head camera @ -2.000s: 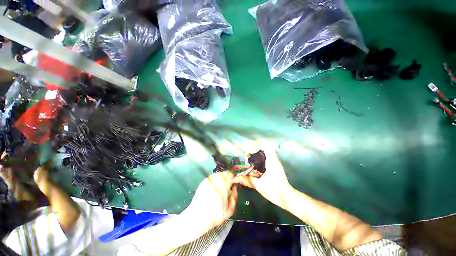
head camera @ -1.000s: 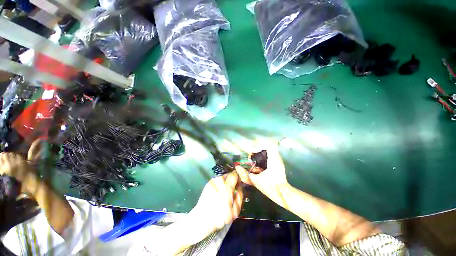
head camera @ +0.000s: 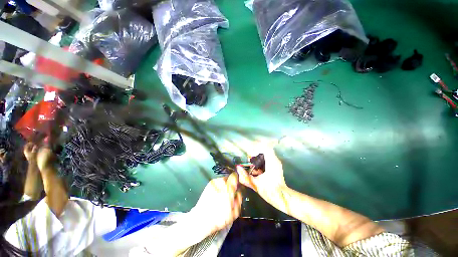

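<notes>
My left hand (head camera: 221,193) and my right hand (head camera: 268,175) meet near the table's front edge. My right hand holds a small black housing (head camera: 257,163). Short coloured wires (head camera: 244,165), greenish and reddish, run between it and a black cable bundle (head camera: 222,166) beside my left fingertips. My left fingers are closed at the wires and cable; the exact pinch point is overexposed and hard to see. The hands are bare.
A large black cable heap (head camera: 108,145) lies at left, with a red bag (head camera: 40,118) and another person's hands (head camera: 42,158). Open clear bags (head camera: 193,55) (head camera: 306,30) hold black parts. Tiny fasteners (head camera: 303,104) lie mid-table, wired assemblies (head camera: 444,93) at far right.
My hands stay nearly in place, with small finger shifts at the wires. The black housing has turned slightly. The other person's hands at left have moved towards the red bag.
</notes>
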